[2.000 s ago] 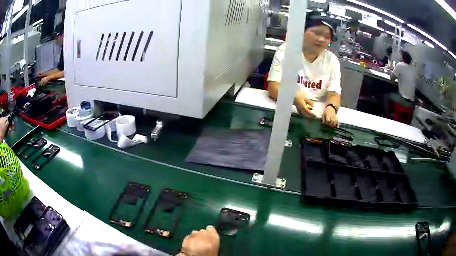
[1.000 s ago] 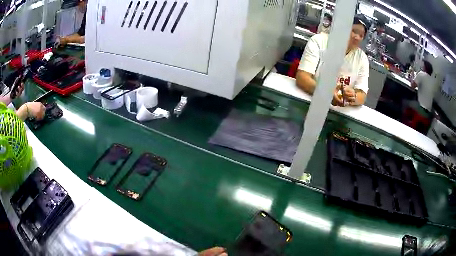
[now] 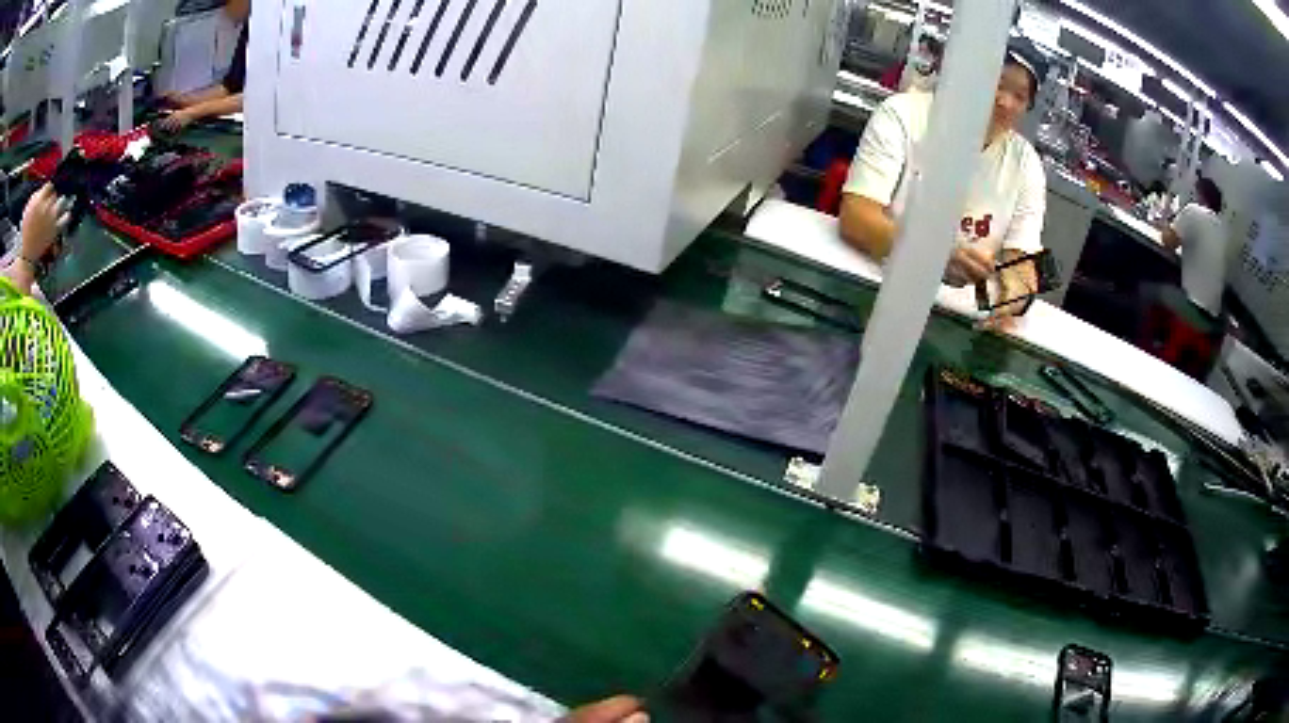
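Observation:
A black phone frame (image 3: 749,661) with small gold spots along its top edge is at the bottom centre, tilted and cut off by the picture's lower edge. My left hand (image 3: 608,710) shows only as fingertips at the lower edge, closed on the frame's lower left side. The rest of this hand is out of the picture. My right hand is not in view. Another phone frame (image 3: 1083,684) lies on the green belt (image 3: 537,523) at the lower right.
Two phone frames (image 3: 310,434) lie on the belt at left. Stacked black fixtures (image 3: 130,572) and a green fan (image 3: 36,410) stand on the near white ledge. Beyond are a machine housing (image 3: 452,127), white rolls (image 3: 419,269), post (image 3: 919,254), black tray (image 3: 1060,516) and a person (image 3: 884,177) holding a frame.
The two frames on the belt have moved further left. The held frame has stayed nearly in place. The lower right frame has shifted left. The person across now holds a frame up.

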